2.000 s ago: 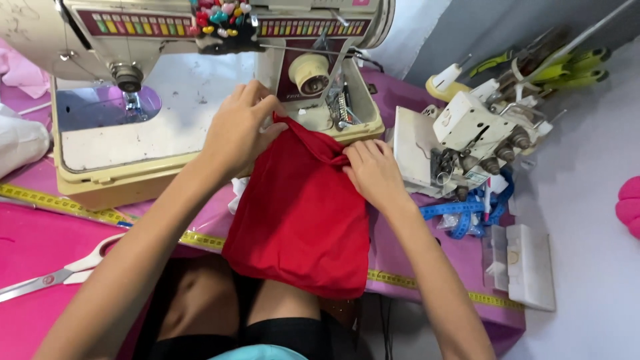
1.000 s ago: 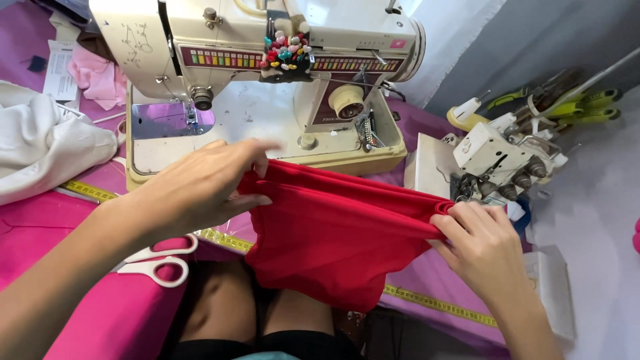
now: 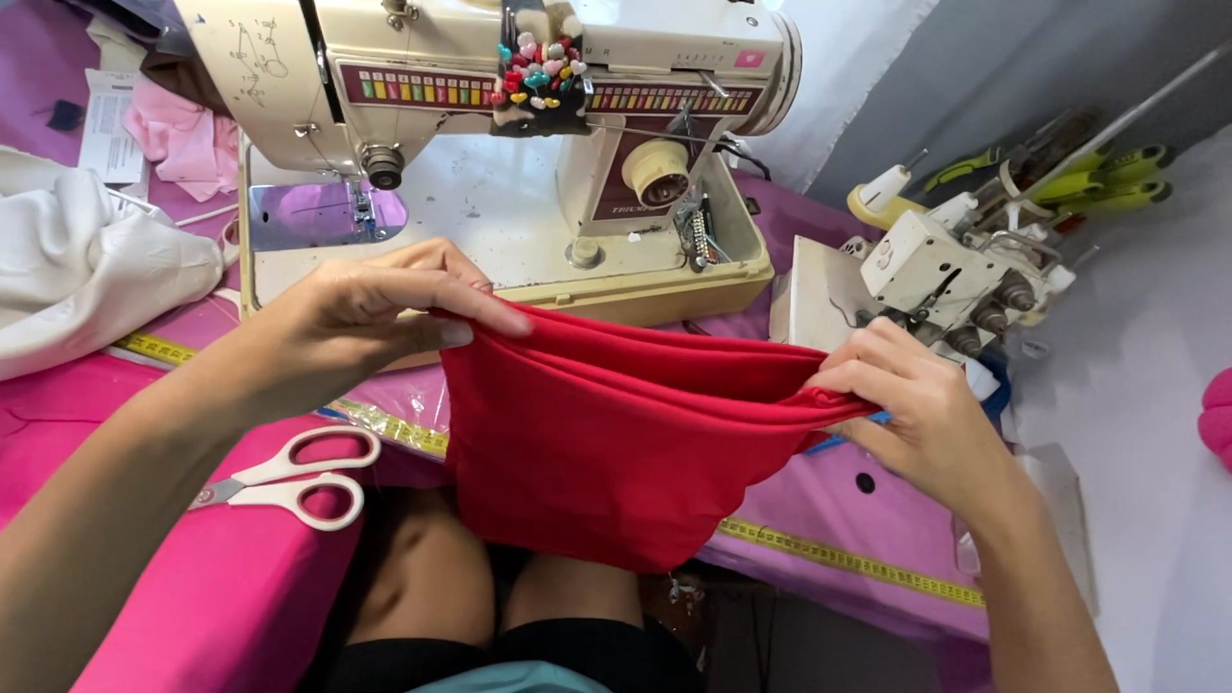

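A folded piece of red fabric (image 3: 597, 452) hangs in front of the sewing machine (image 3: 462, 212), above my lap. My left hand (image 3: 385, 308) pinches its upper left corner between thumb and fingers. At the upper right corner, my right hand (image 3: 905, 404) grips the bunched edge. Between the hands the top edge is stretched and its layers part slightly, while the lower part hangs loose. White-handled scissors (image 3: 318, 476) lie on bright pink fabric (image 3: 241, 577) to the left, below my left wrist.
A heart-headed pin cushion (image 3: 541, 72) is on the machine's arm. White fabric (image 3: 87, 260) and pink scraps (image 3: 183, 135) lie at left. An overlock machine (image 3: 943, 269) stands at right. A yellow measuring tape (image 3: 847, 563) runs along the table's front edge, near a black button (image 3: 865, 483).
The hands have moved apart, spreading the red fabric's top edge, which was bunched between them two seconds ago. The view has shifted left.
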